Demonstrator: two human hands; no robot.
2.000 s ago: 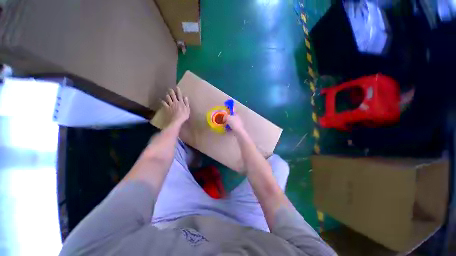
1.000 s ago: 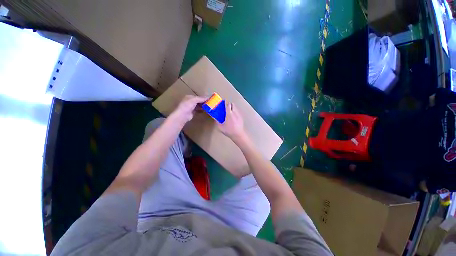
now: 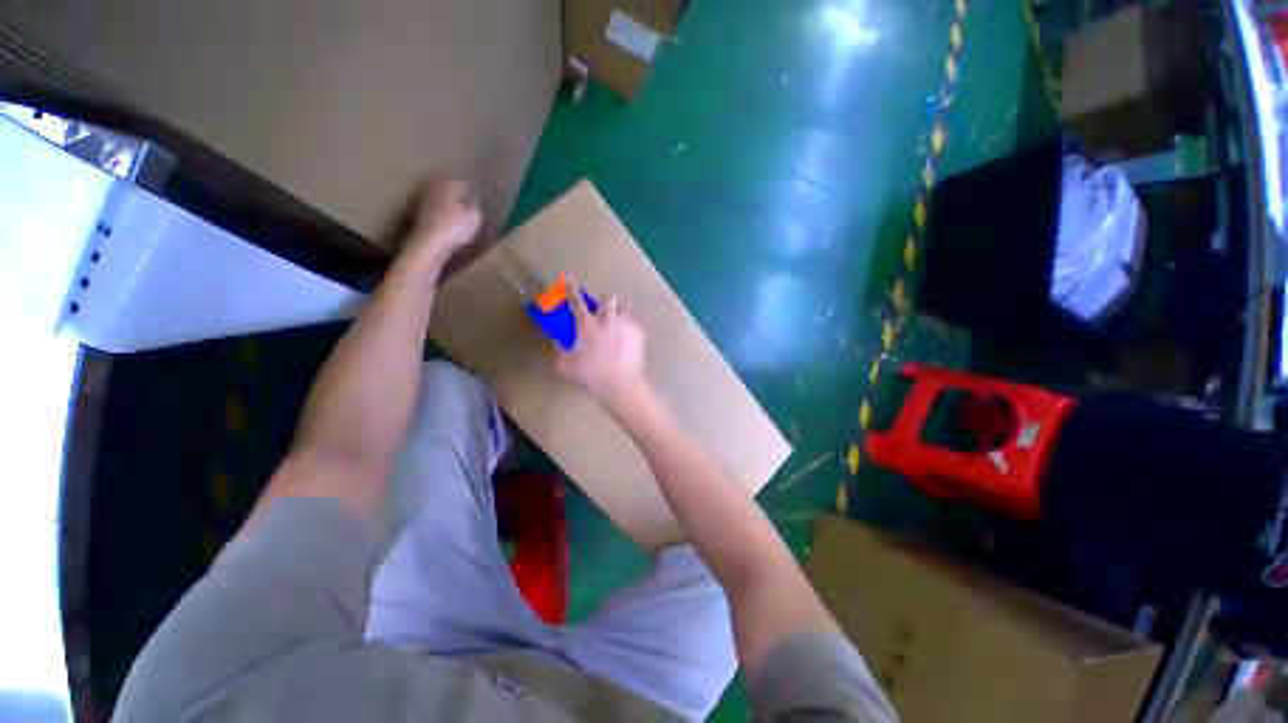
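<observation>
A closed brown carton (image 3: 643, 374) lies at a slant in front of my legs. My right hand (image 3: 605, 349) is closed on the blue tape dispenser (image 3: 552, 324) with its orange roll, low over the carton top. A thin strip of tape shows between the dispenser and the carton's upper-left end. My left hand (image 3: 449, 216) is at that end, beside the stacked cardboard; its fingers are curled and partly hidden, and whether they hold the tape end cannot be told.
A tall stack of flat cartons (image 3: 382, 99) stands at upper left, by a white surface (image 3: 212, 269). A labelled carton (image 3: 619, 43) is at the top. At right are a red stool (image 3: 975, 438), a black bin (image 3: 996, 233), an open carton (image 3: 946, 629) and a person's dark clothing (image 3: 1172, 494).
My left hand has moved from the dispenser up and left to the carton's end. My right hand has turned the dispenser and shifted it slightly left. A tape strip now shows.
</observation>
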